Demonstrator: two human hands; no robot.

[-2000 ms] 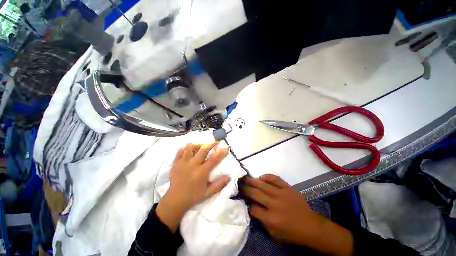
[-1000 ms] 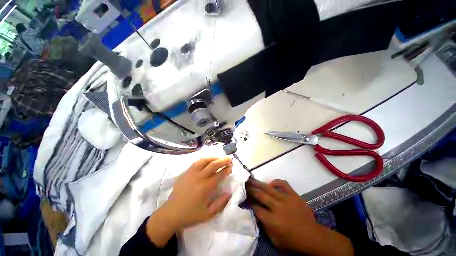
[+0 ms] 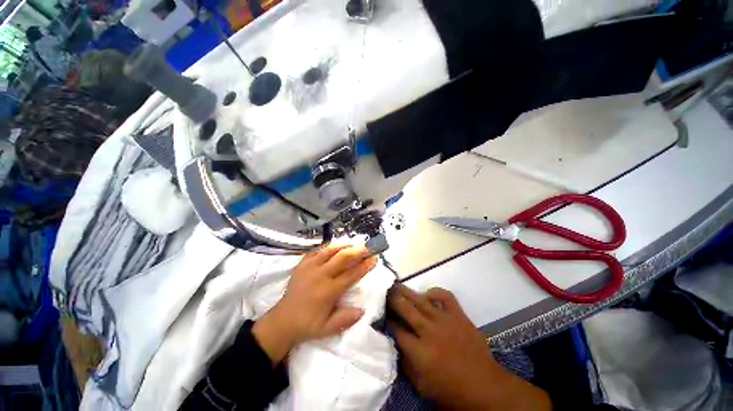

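Observation:
The white padded piece [image 3: 341, 365] lies under the needle area and hangs toward my lap. The presser foot [image 3: 366, 225] sits at its seam edge. My left hand [image 3: 313, 293] lies flat on the white piece, fingertips close to the presser foot. My right hand [image 3: 434, 337] pinches the dark and white layered edge just below; its fingertips are partly hidden by the fabric. Dark checked fabric [image 3: 406, 399] shows under my right hand. The sewing machine head [image 3: 321, 88] stands above.
Red-handled scissors [image 3: 514, 231] lie right of the needle, blades toward it. A thin metal sliver [image 3: 488, 158] lies on the bed plate [image 3: 450, 193]. Black cloth strips [image 3: 490, 88] cross the machine arm. Stacked cut pieces [image 3: 120, 233] lie at left. A ruler strip [image 3: 554, 319] follows the front edge.
The camera view has shifted, so machine and scissors sit lower and further right. My left fingertips are closer to the presser foot than a second ago. My right hand still holds the edge.

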